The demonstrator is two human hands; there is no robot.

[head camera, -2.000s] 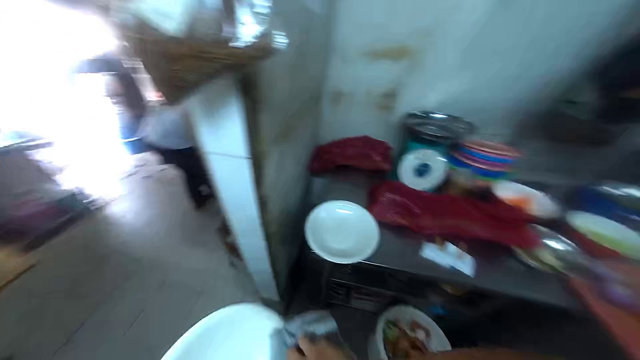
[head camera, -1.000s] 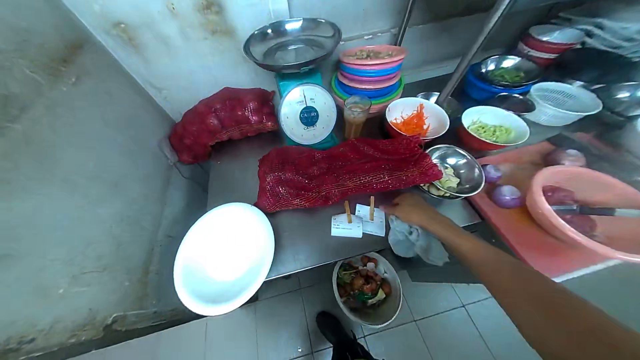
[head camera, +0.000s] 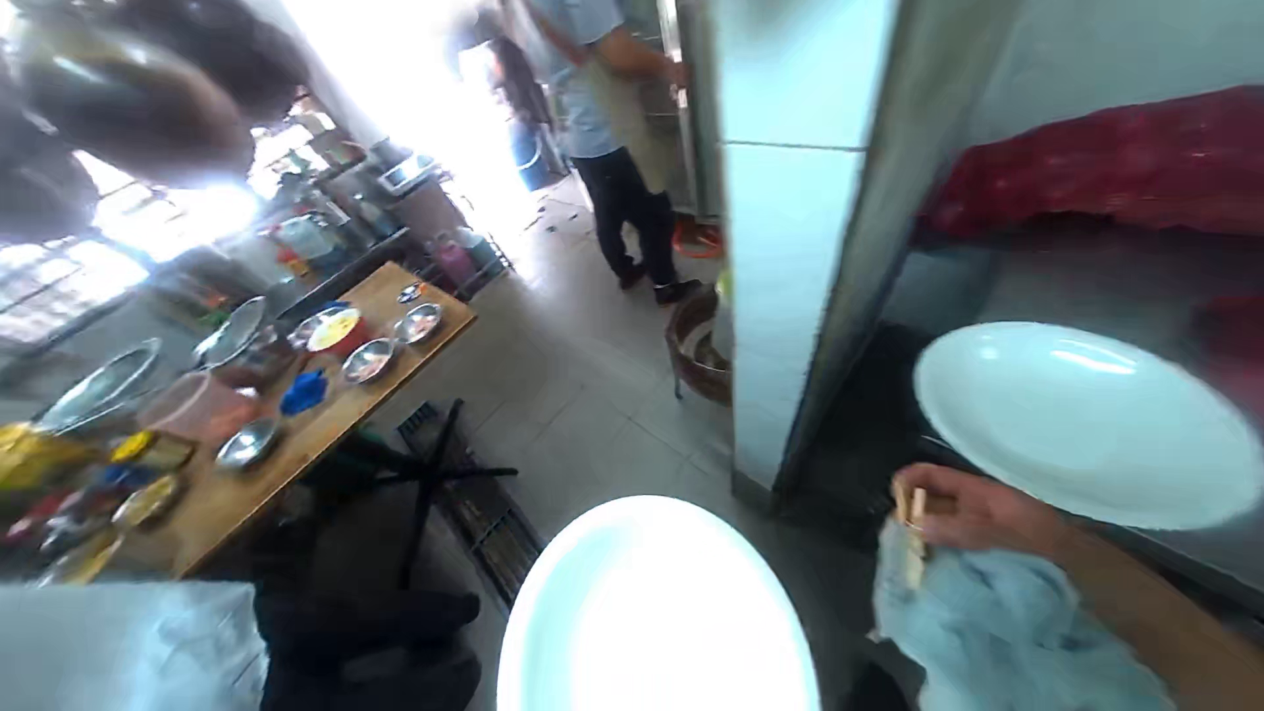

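Observation:
My right hand [head camera: 973,509], at the lower right, is closed on a pale cloth [head camera: 1027,632] and wooden clothespins [head camera: 913,528]. Just beyond it, a white oval plate [head camera: 1086,420] rests at the edge of the metal counter. A second white oval plate [head camera: 657,612] is in front of me at the bottom centre, and no hand shows on its visible part. My left hand is out of view. Whether paper slips are still clipped in the pins is too blurred to tell.
A tiled pillar [head camera: 790,227] stands between the counter and the walkway. Beyond it is a person [head camera: 612,128]. To the left, a wooden table [head camera: 346,405] holds bowls. Red mesh sacks [head camera: 1116,163] lie on the counter. A brown tub [head camera: 696,351] sits beside the pillar.
The view has swung left, away from the scale and bowls. My right hand, which was at the clothespins and slips on the counter, now holds clothespins up with the cloth.

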